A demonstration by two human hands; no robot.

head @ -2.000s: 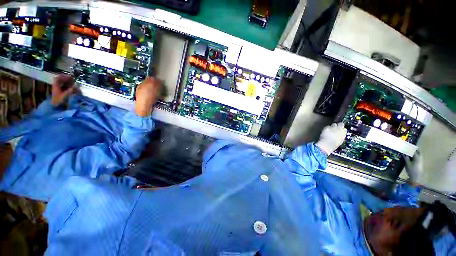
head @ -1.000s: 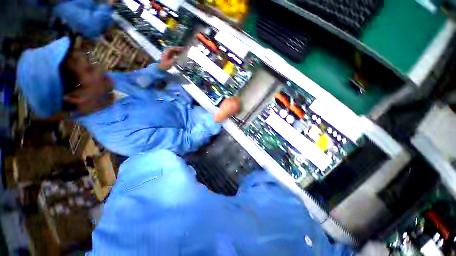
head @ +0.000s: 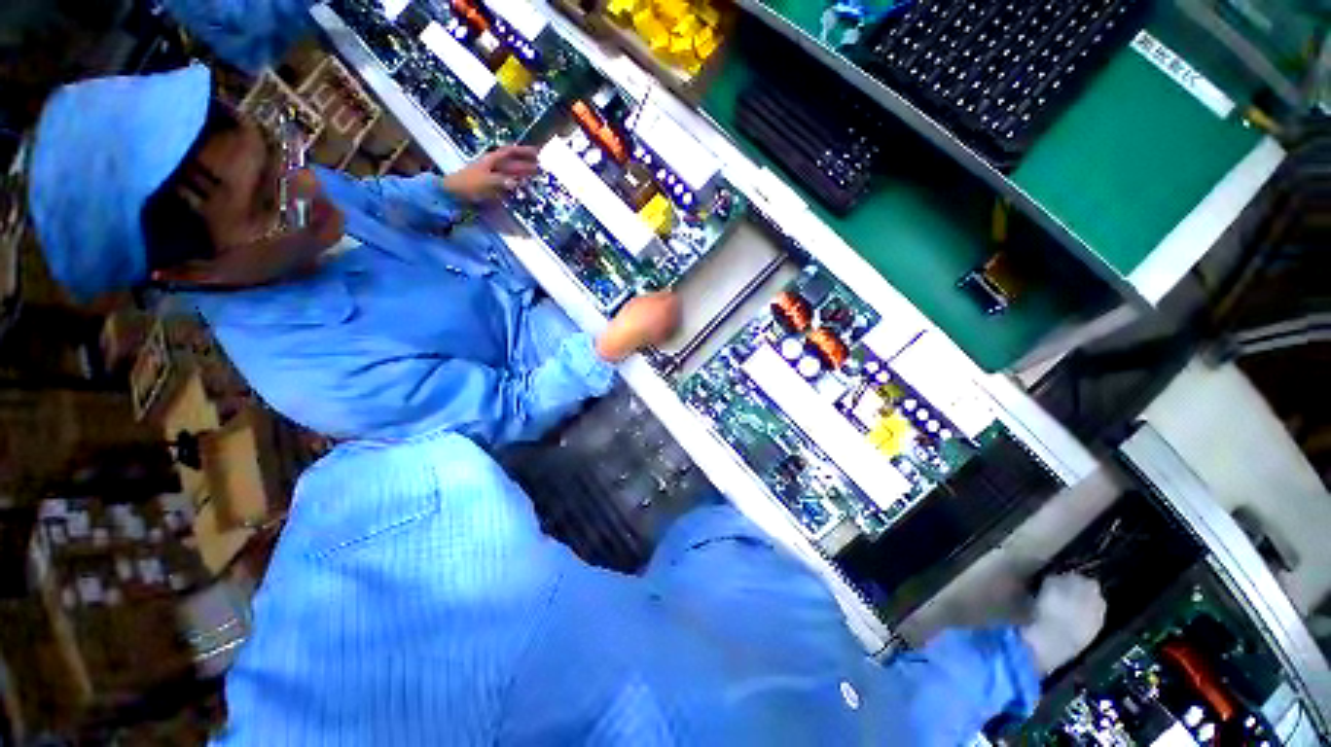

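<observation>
Neither of my hands shows; my blue smock fills the bottom of the view. Nearest in front of me, a green populated circuit board [head: 825,416] lies on the conveyor [head: 745,504]. It has orange-red chokes [head: 810,329], a long white bar and a yellow part. No hand touches this board. A white-gloved hand [head: 1069,620] in a blue sleeve is at the lower right, beside another board [head: 1197,686] cut off by the edge. It appears to be the right neighbour's hand seen earlier.
A worker in a blue cap [head: 124,183] stands left, bare hands at another board [head: 606,190]. A dark crossbar [head: 730,314] spans the conveyor. Beyond are a green shelf [head: 1153,190], black gridded tray [head: 993,66] and yellow parts [head: 672,29]. Cartons [head: 234,482] stand left.
The view has swung left and tilted. The left worker's head has come into view, and the right neighbour's face has left it. The gloved hand now shows lower in the picture.
</observation>
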